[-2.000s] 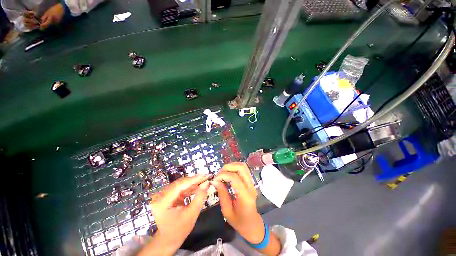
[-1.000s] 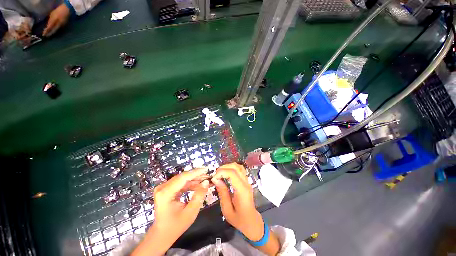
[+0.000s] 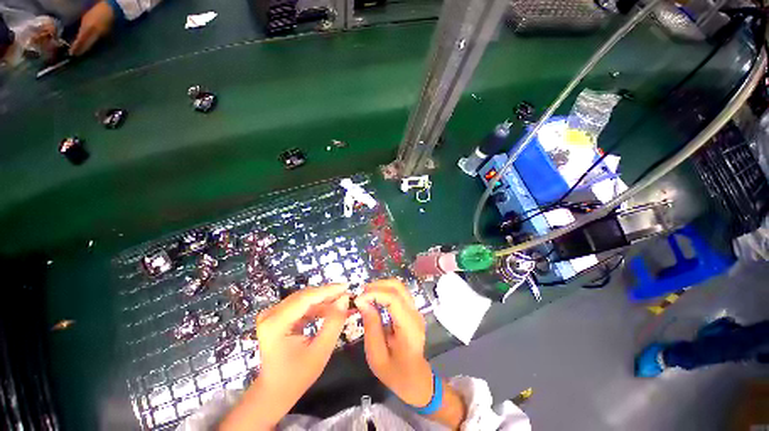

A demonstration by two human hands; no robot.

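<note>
My left hand (image 3: 299, 337) and my right hand (image 3: 393, 330) meet at the fingertips over the front right part of the clear blister tray (image 3: 169, 324). They pinch a tiny dark part (image 3: 352, 301) between them; its type is hidden by the fingers. The tray holds black and coppery modules (image 3: 257, 252) at its left and middle, small white parts (image 3: 333, 263) and a row of red parts (image 3: 384, 240) at its right. A pink dispensing syringe with a green end (image 3: 472, 258) lies right of the tray, its tip near my right hand.
Several modules (image 3: 202, 99) sit on the green belt (image 3: 253, 118). A metal post (image 3: 438, 93) stands behind the tray. At right are a blue controller (image 3: 516, 202), blue bin (image 3: 540, 172), hose (image 3: 658, 178), white paper (image 3: 461, 311) and blue stool (image 3: 683, 268). A person's hand (image 3: 91, 29) shows top left.
The modules on the belt have shifted left. A person's leg and blue shoe have come into view at the lower right. My hands stay together, with only slight finger movement.
</note>
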